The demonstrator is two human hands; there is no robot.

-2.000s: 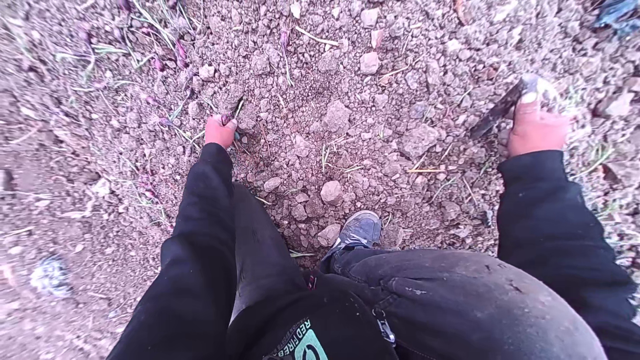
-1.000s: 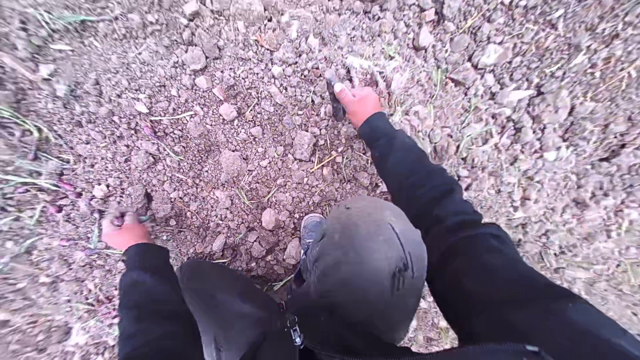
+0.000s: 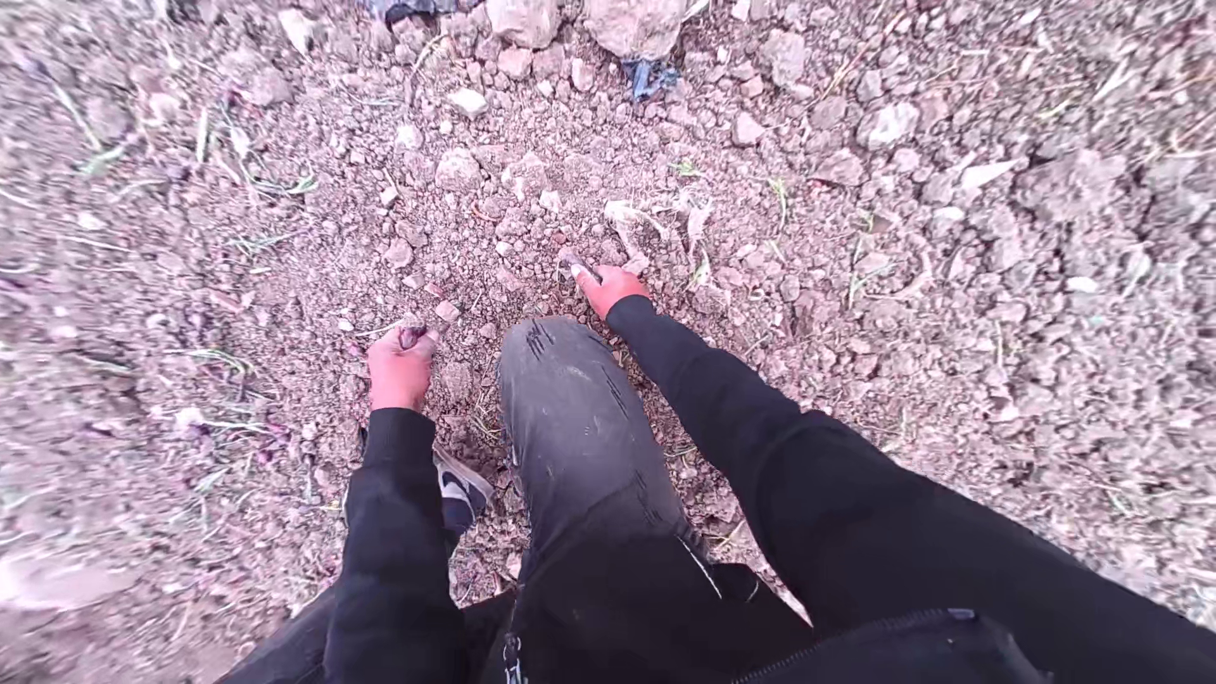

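Note:
In the head view my left hand (image 3: 401, 369) is closed around a small dark purple bulb (image 3: 411, 336), which looks like a red onion, just above the stony soil. To the right, past my bent knee, my right hand (image 3: 611, 288) grips a short dark tool (image 3: 581, 268), its far end close to the ground; what kind of tool it is cannot be told. Pale dry plant scraps (image 3: 638, 220) lie on the soil just beyond my right hand.
Cloddy soil surrounds my knee (image 3: 560, 380) and shoe (image 3: 464, 484). Large stones (image 3: 632, 24) and a scrap of dark plastic (image 3: 650, 78) lie ahead. Purple bulbs with green leaves (image 3: 271, 442) are scattered at the left. A pale stone (image 3: 890, 124) sits at the upper right.
My left hand has come nearer to my right hand, and a purple bulb now shows in it. The dark tool remains in my right hand. The view has shifted.

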